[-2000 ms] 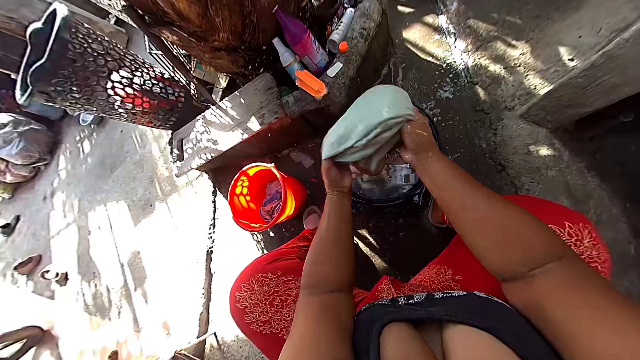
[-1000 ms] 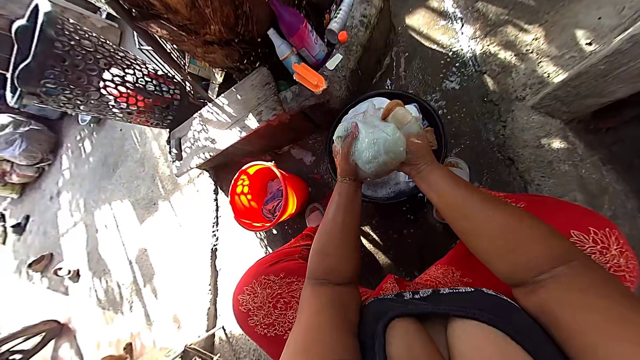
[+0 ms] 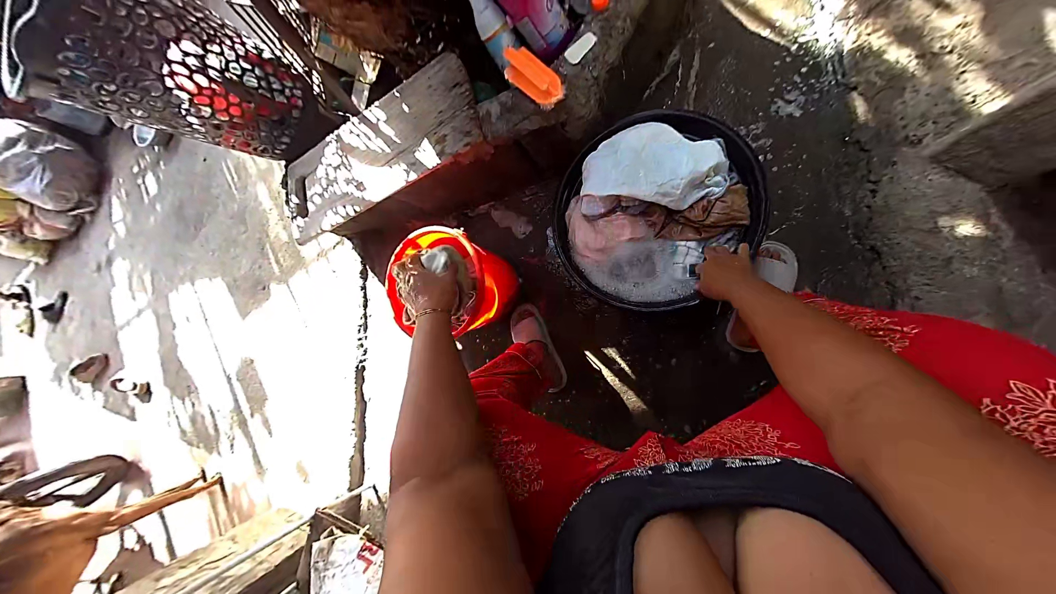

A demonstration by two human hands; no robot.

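Observation:
My left hand (image 3: 427,285) is in the mouth of a red plastic bucket (image 3: 497,289), closed on a bunched pale cloth (image 3: 437,260). My right hand (image 3: 726,272) is at the near right rim of a round black basin (image 3: 761,194), its fingers at the edge of a wet cloth in it; whether they grip it cannot be told. In the basin, soapy water (image 3: 639,272) lies around a white cloth (image 3: 656,165), a brown cloth (image 3: 718,216) and a pinkish cloth (image 3: 606,231). The bottom of the bucket is hidden by my left hand and the cloth.
An orange scrub brush (image 3: 534,76) lies on the concrete ledge beside plastic bottles (image 3: 495,29). A wooden board (image 3: 396,136) stands behind the bucket, and a dark perforated laundry basket (image 3: 181,82) is at upper left. My sandalled feet are between bucket and basin. Footwear (image 3: 88,368) lies at far left.
The bunched pale cloth was held in both hands over the basin. My left hand has moved left with a pale cloth to the bucket, while my right hand has stayed near the basin, now at its rim.

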